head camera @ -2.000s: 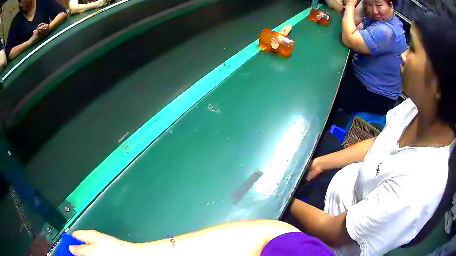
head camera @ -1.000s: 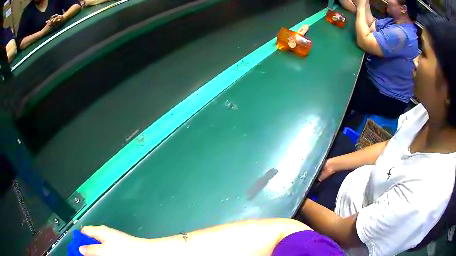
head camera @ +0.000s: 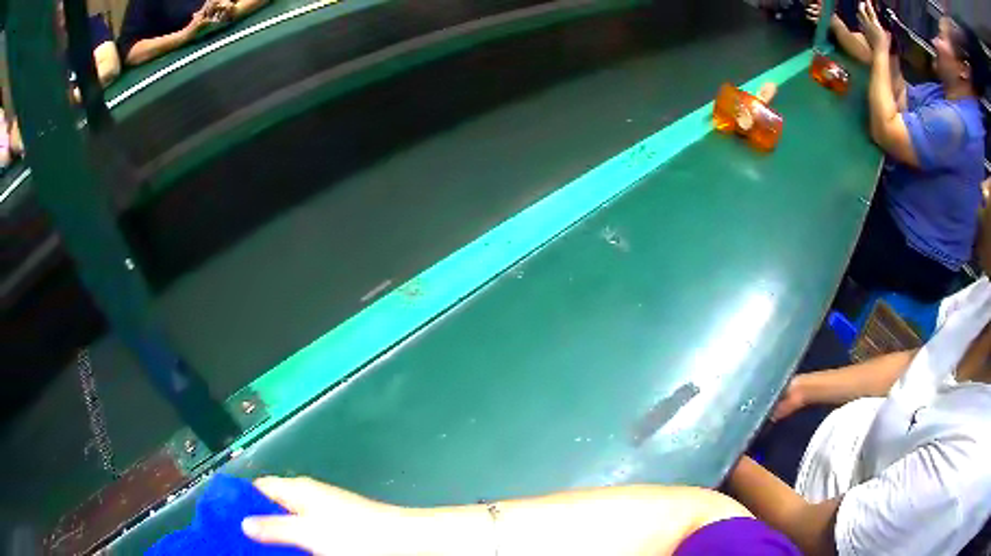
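A bright blue cloth lies bunched on the glossy green worktop at the lower left, near the foot of the upright post. My right hand is on the cloth, with thumb and fingers holding its right side. The bottom edge of the picture cuts off part of the cloth and hand. A thin bracelet is on my right wrist and a purple sleeve is on that arm. My left hand is not in view.
A green edging strip separates the worktop from the dark conveyor belt. A dark green post rises at left. Orange translucent containers stand at far right. People sit along the right side and across the belt at upper left.
The view has turned left, so the scene sits further right and more of the post shows. More of the blue cloth is in view. My right hand still holds it.
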